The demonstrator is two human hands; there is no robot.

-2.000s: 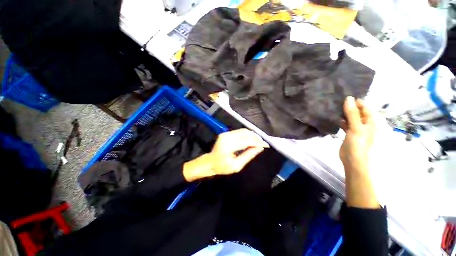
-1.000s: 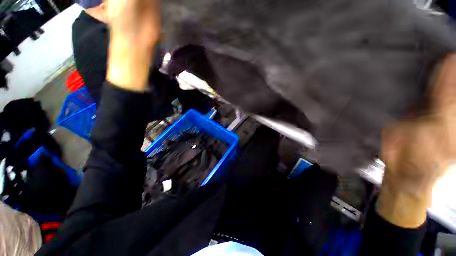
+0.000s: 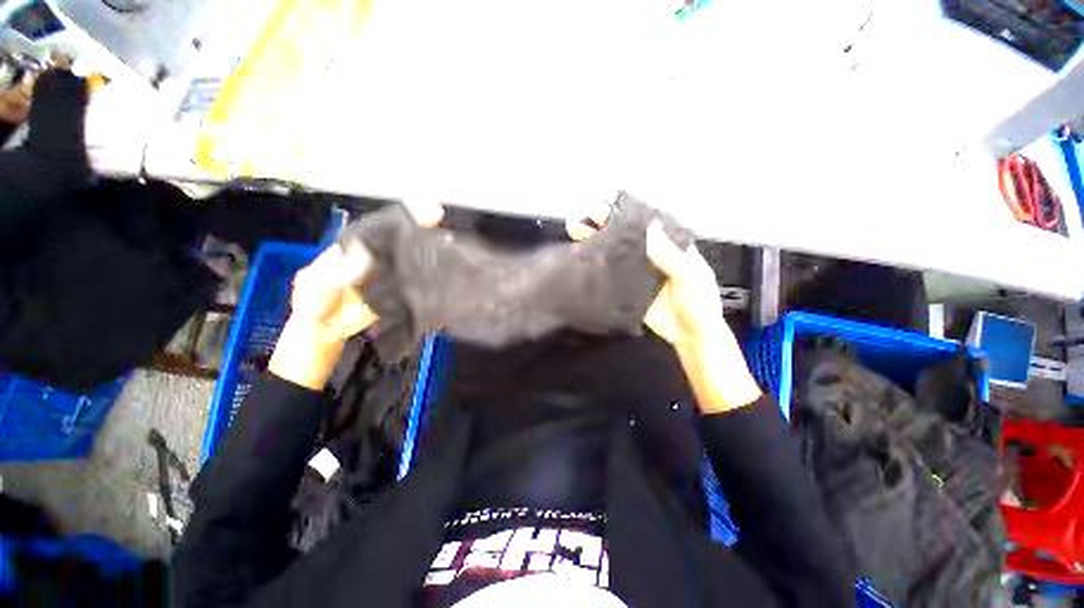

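Note:
A dark grey-brown garment piece (image 3: 511, 285) is stretched level between my two hands, above my lap and at the front edge of the white machine table (image 3: 618, 107). It is bunched and slightly blurred. My left hand (image 3: 327, 303) grips its left end, with a fingertip showing at the upper edge. My right hand (image 3: 684, 291) grips its right end, with fingertips also showing at the upper edge. A dark gap shows between the cloth's upper edge and the table.
Blue crates with dark garments stand on the floor at left (image 3: 256, 321) and right (image 3: 880, 336). A red stool (image 3: 1046, 475) is at far right. A yellow sheet (image 3: 279, 77) and a red coil (image 3: 1028, 192) lie on the table. Dark cloth (image 3: 107, 273) hangs at left.
The garment was on the table, then raised close to the camera in both hands. Now it is lower, bunched and stretched above my lap. The view has turned towards the table front.

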